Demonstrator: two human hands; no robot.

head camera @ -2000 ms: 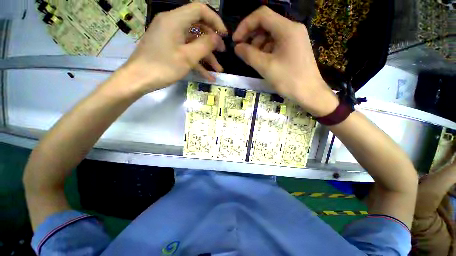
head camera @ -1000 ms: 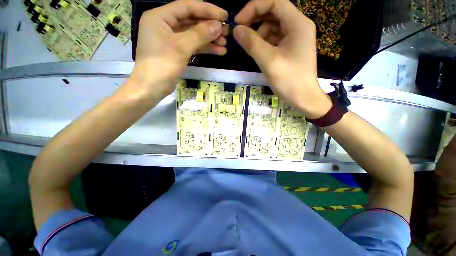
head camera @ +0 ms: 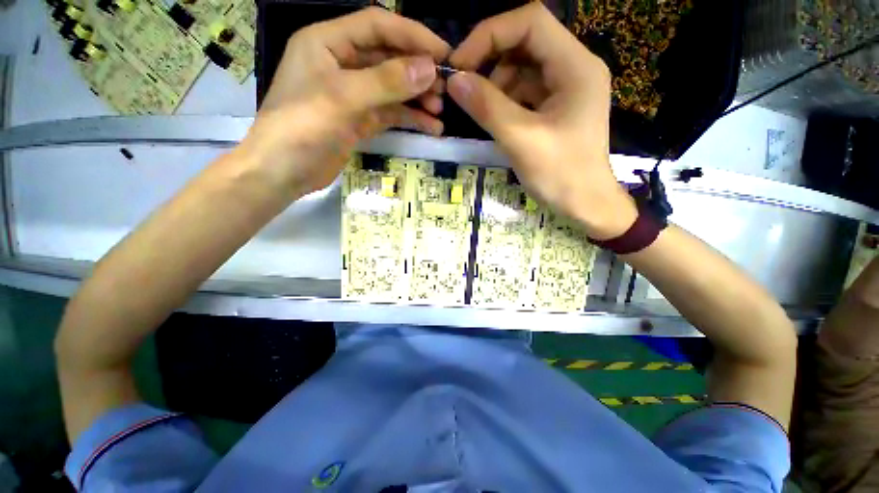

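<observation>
A small leaded part (head camera: 446, 70), silvery and dark, is pinched between the fingertips of both hands, above the bins beyond the far rail. My left hand (head camera: 361, 91) holds its left end between thumb and index finger. My right hand (head camera: 530, 96) is at its right end, thumb and index finger against it. The circuit board panel (head camera: 439, 241), pale cream with dark markings, lies between the conveyor rails below the hands. Yellow block parts (head camera: 388, 185) and black block parts (head camera: 445, 169) stand near its far edge.
The large parts bin of orange rings (head camera: 631, 58) is at the far right. Waiting boards (head camera: 145, 72) lie at the far left. A near rail (head camera: 463, 318) and far rail (head camera: 212, 130) bound the panel. Another person's arm (head camera: 853, 318) is at the right edge.
Both hands have come together around the small part since the earliest frame. Since one second ago they have moved slightly nearer the body. The panel appears slightly further left than at first.
</observation>
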